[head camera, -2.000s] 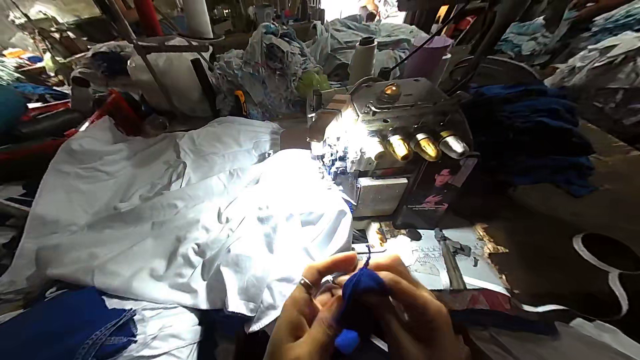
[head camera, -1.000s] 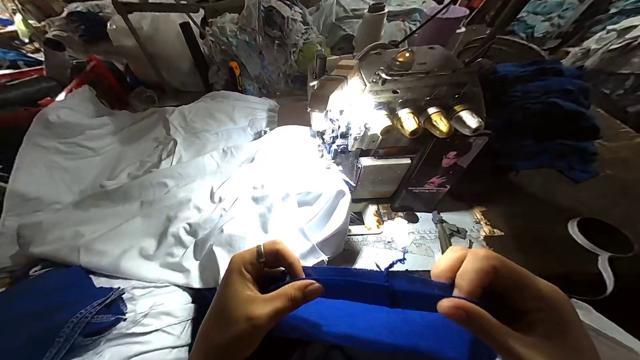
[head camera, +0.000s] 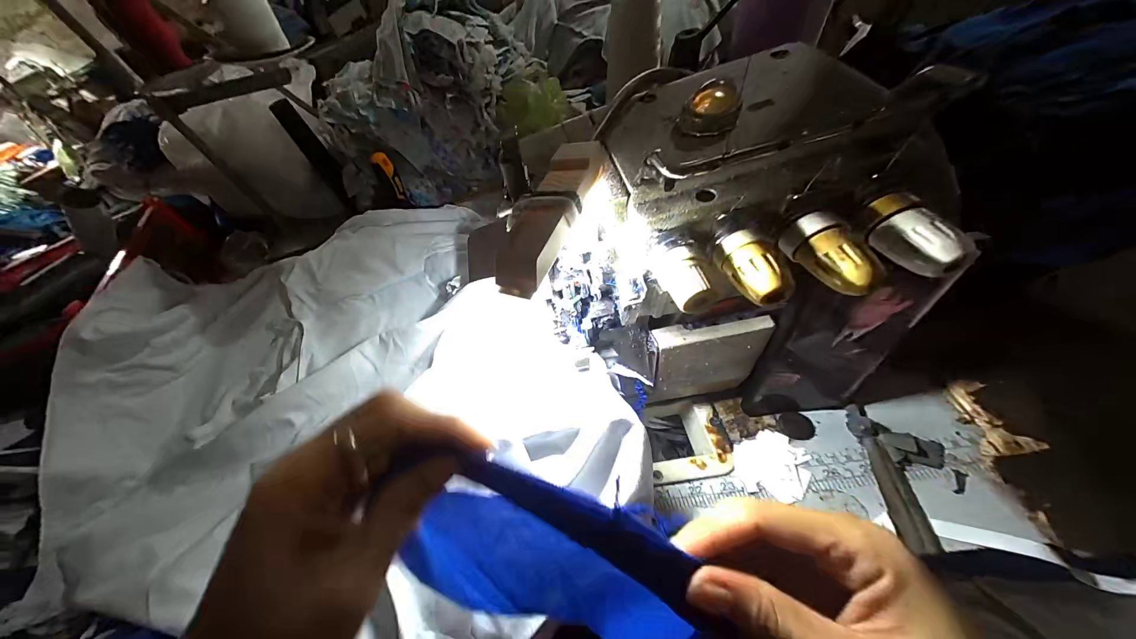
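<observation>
A strip of blue fabric (head camera: 568, 524) is stretched between my two hands, its folded edge slanting down to the right, with loose blue thread on the edge. My left hand (head camera: 346, 515), a ring on one finger, pinches the upper left end and looks blurred. My right hand (head camera: 790, 577) grips the lower right end between thumb and fingers. Behind the strip stands an overlock sewing machine (head camera: 781, 133) with several tension knobs and a bright lamp at its needle area. White fabric (head camera: 231, 355) spreads left of the machine and up to its front.
A cutter with a yellow-orange handle (head camera: 389, 175) lies beyond the white fabric. Heaped fabric scraps (head camera: 426, 98) fill the back. Right of centre, a metal rod-like tool (head camera: 896, 488) lies on the machine table beside a printed ruler scale (head camera: 834, 479). Dark blue fabric (head camera: 1021, 89) is piled at the right.
Two seconds ago my hands were close together on the bunched blue fabric; one second ago they held it stretched nearly level. Now it slants down to the right. The view has moved closer to the machine.
</observation>
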